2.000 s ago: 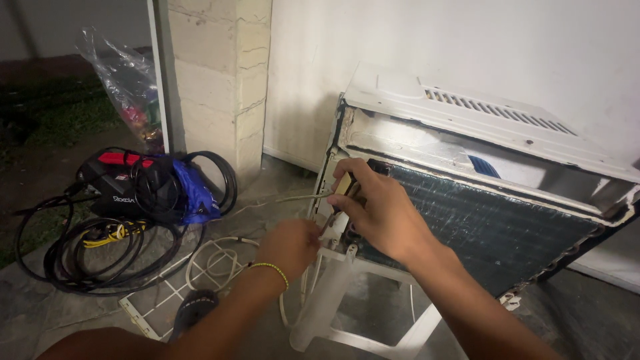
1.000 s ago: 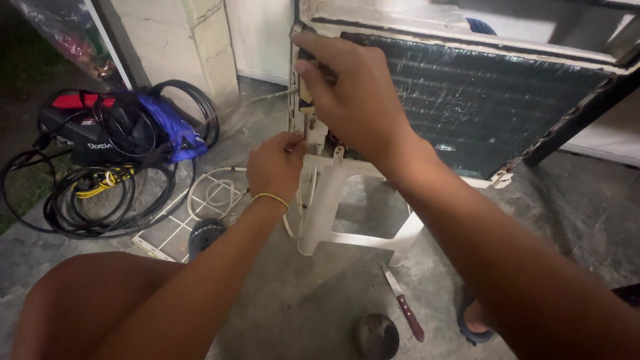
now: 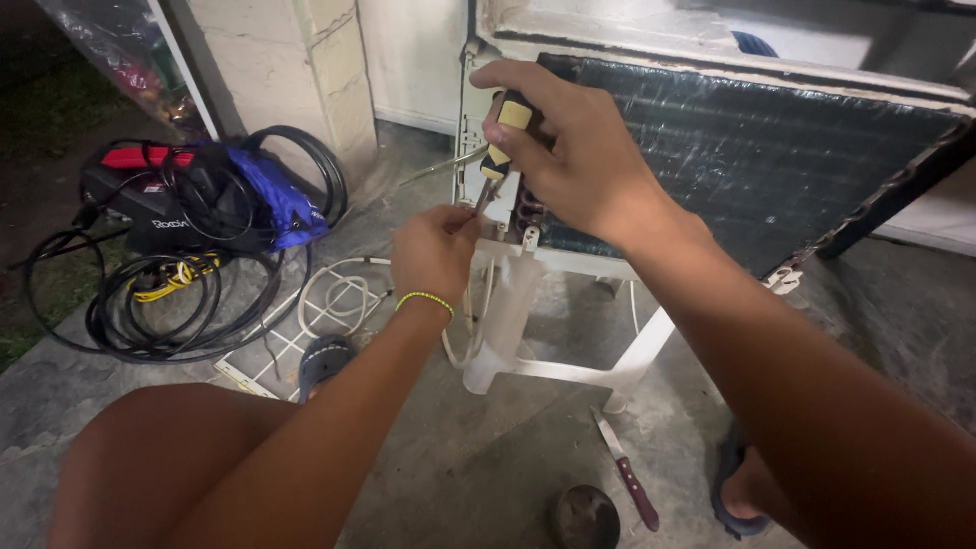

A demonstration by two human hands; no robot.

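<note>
My right hand (image 3: 564,145) grips the black and yellow handle of a screwdriver (image 3: 506,133) beside the left end of an air conditioner's finned coil (image 3: 732,152). The shaft slants down toward my left hand (image 3: 438,252), whose thumb and fingertips pinch around its lower end; the tip is hidden there. Behind the tool is the unit's off-white side frame (image 3: 474,114), with bent copper-coloured tube ends close by. The air conditioner rests on a white plastic stool (image 3: 564,371).
A knife (image 3: 629,476) with a dark red handle lies on the concrete floor near a round dark container (image 3: 587,518). Coiled black hoses (image 3: 152,335), a red and black machine (image 3: 152,191), a blue bag (image 3: 271,194) and a white grille (image 3: 286,347) are at left.
The view has tilted down, bringing the knife and round container into sight. Both hands stay at the left side of the air conditioner, with the screwdriver handle now plainer to see.
</note>
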